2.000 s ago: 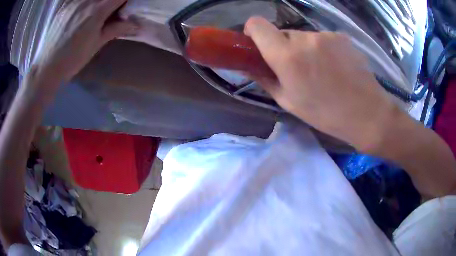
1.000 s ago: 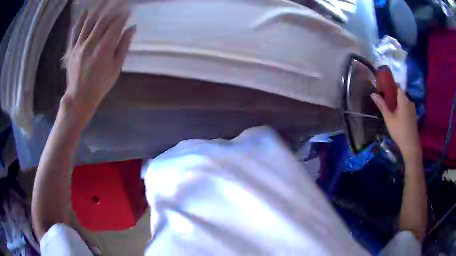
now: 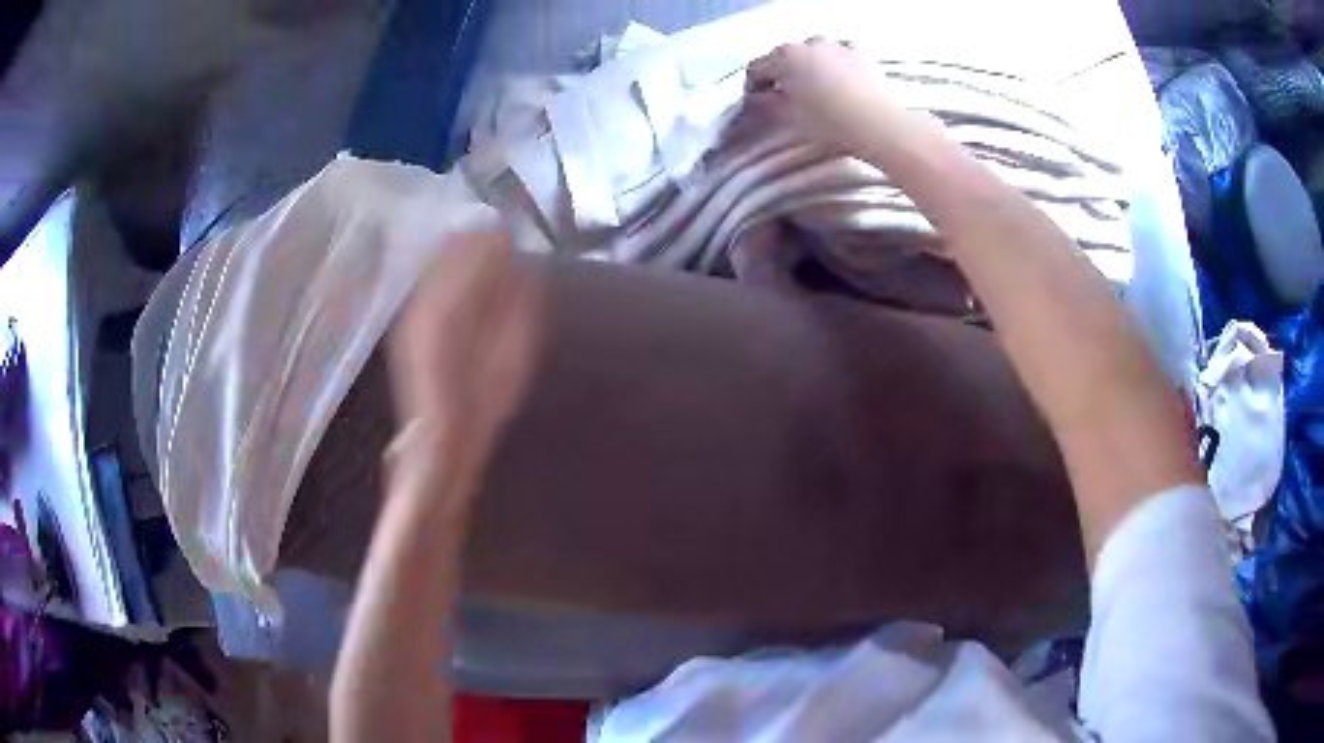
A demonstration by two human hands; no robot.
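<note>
The brown-grey pressing board [image 3: 726,450] lies bare across the middle. Smooth pale cloth pieces [image 3: 240,378] drape over its left end. A pile of rumpled, layered pale cloth pieces [image 3: 857,196] lies along its far side. My right hand [image 3: 816,90] reaches over the board and touches the far pile at its upper part; whether the fingers pinch a piece is not clear. My left hand [image 3: 472,327] is blurred above the board, beside the draped pieces; its fingers cannot be made out. The iron is not clearly visible.
A small red bit shows behind my right forearm at the right edge. White crumpled cloth [image 3: 1241,414] and blue plastic bags [image 3: 1300,508] are at the right. A red stool [image 3: 520,720] shows below the board. Cloth heaps lie at the lower left.
My right hand has left the iron's handle and moved up to the far pile. The pale panel no longer lies across the board. My left hand has moved right in the picture; the view has shifted.
</note>
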